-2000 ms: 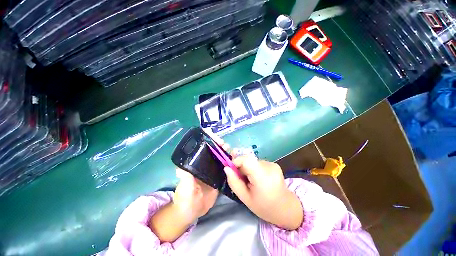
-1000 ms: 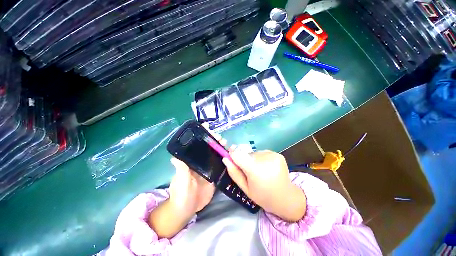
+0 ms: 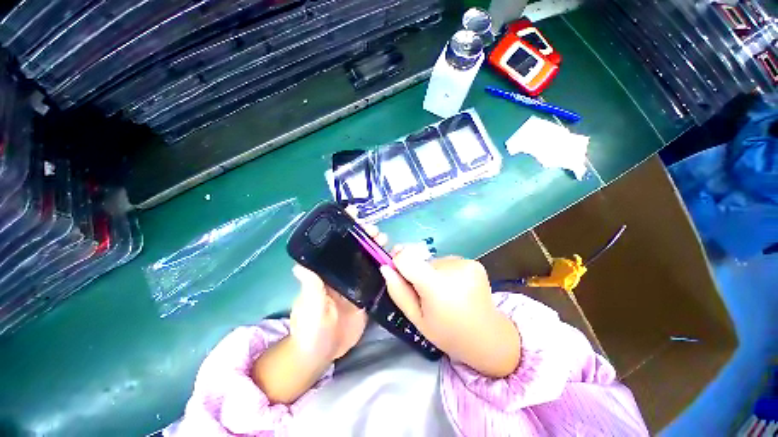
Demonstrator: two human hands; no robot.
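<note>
A black flip phone (image 3: 341, 259) lies unfolded in my left hand (image 3: 322, 323), above the bench's front edge. Its upper half with a small dark window points up and left, and part of the keypad shows below my right hand. My right hand (image 3: 444, 300) is shut on magenta tweezers (image 3: 373, 247), whose tips lie at the right edge of the phone's upper half. Whether the tips grip anything is too small to tell. A clear lens tray (image 3: 435, 181) with several black-framed lenses sits on the green bench just beyond the phone.
Clear film (image 3: 223, 254) lies left. A white bottle (image 3: 451, 78), orange-red device (image 3: 523, 58), blue pen (image 3: 533, 103) and white cloth (image 3: 550, 146) stand or lie behind right. Blister trays (image 3: 230, 51) are stacked behind. An orange-yellow tool (image 3: 561, 273) is over the open carton (image 3: 665, 273).
Since the oldest frame, the phone has tilted and its keypad has come into view beneath my right hand. Since the last frame, the tweezers have shifted only slightly at the phone's edge.
</note>
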